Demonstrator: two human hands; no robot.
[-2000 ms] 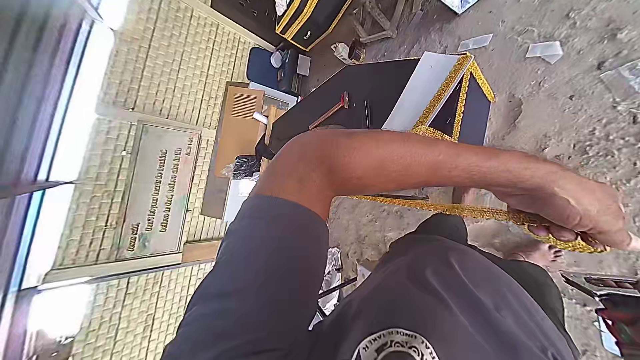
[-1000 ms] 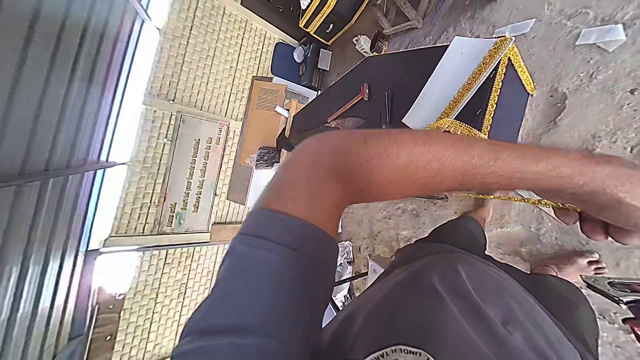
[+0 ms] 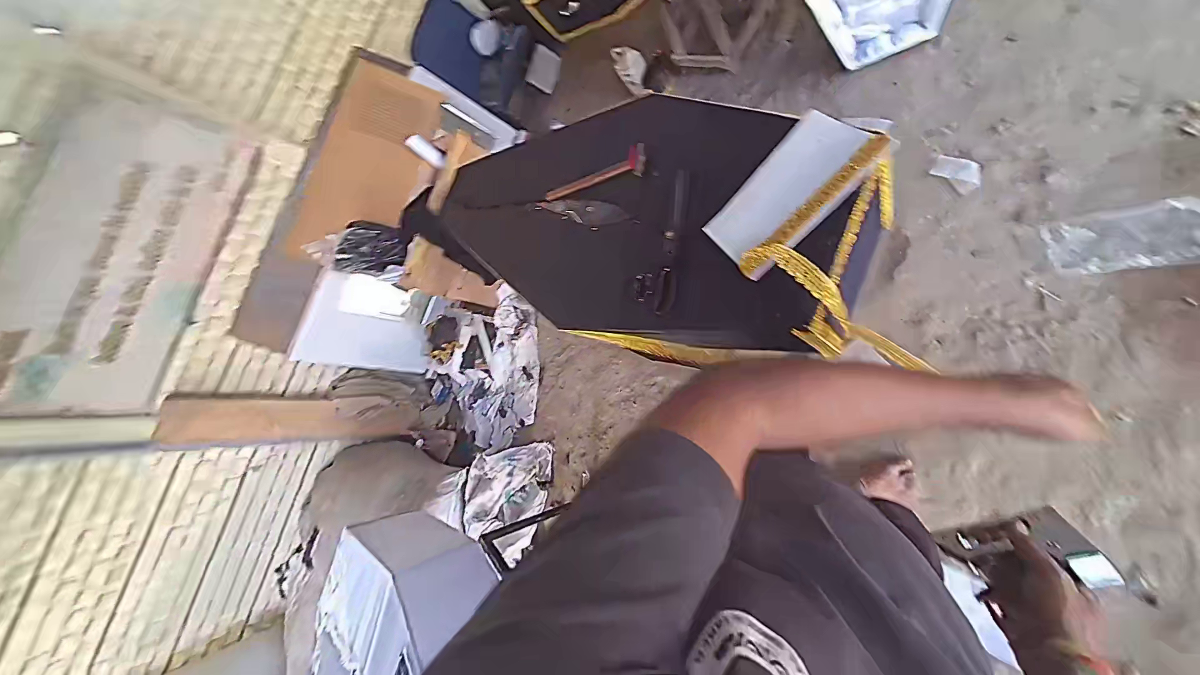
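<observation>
My right hand point(image 3: 1059, 412) is a blur at the end of the outstretched arm; its fingers and any hold are unclear. Gold braided trim point(image 3: 848, 239) runs from a white panel point(image 3: 787, 187) past the edge of a black coffin-shaped piece point(image 3: 572, 272), then passes behind my right forearm. A hammer with a red head point(image 3: 595, 178), a pointed metal tool point(image 3: 591, 213) and black-handled scissors point(image 3: 664, 286) lie on the black surface. At the lower right, my left hand point(image 3: 1031, 581) is blurred beside a dark metal tool point(image 3: 1059, 534); its grip cannot be made out.
Cardboard point(image 3: 361, 150), a black plastic bag point(image 3: 370, 247) and crumpled printed sheets point(image 3: 511, 375) lie along the brick-patterned wall. A grey-white box point(image 3: 412, 581) stands at lower left. A wooden stand point(image 3: 717, 33) and clear plastic point(image 3: 1125, 234) are on the dirt floor. My bare foot point(image 3: 891, 478) shows below the arm.
The view has shifted, showing more of the black piece. My right hand, which held the gold trim two seconds ago, is now blurred. The hammer and white panel remain on the black piece.
</observation>
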